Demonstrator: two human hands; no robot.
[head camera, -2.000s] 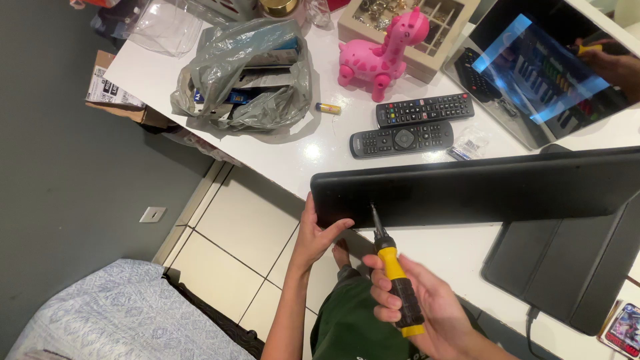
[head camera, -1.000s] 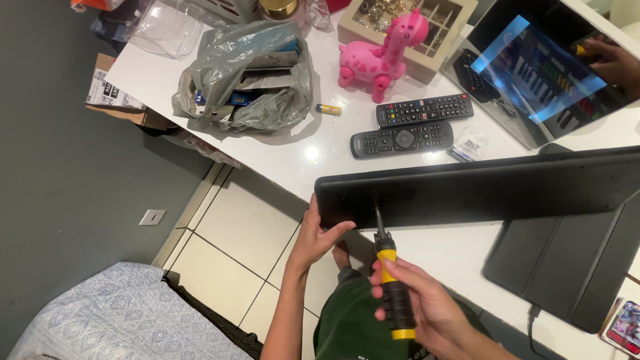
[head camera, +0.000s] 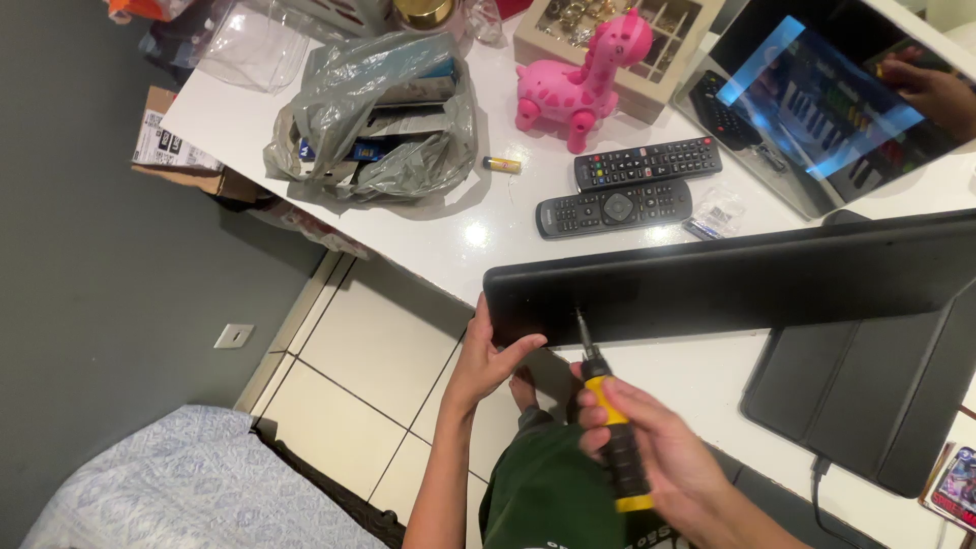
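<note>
My left hand grips the near left end of a long black plastic panel, its thumb on the face and the other fingers partly hidden behind. The panel stands tilted at the table's edge. In my right hand is a yellow and black screwdriver, its tip touching or very close to the panel face near the left end. Beyond the panel lie two black remote controls side by side, and a small battery rests on its side to their left.
A grey plastic bag of packages, a pink giraffe toy and a compartment box of jewellery stand on the white table. A glossy screen leans at the right. A black folding case with a cable lies behind the panel's right part.
The screwdriver handle has turned in my right hand, and my fingers have shifted on it. My left hand keeps its hold on the panel.
</note>
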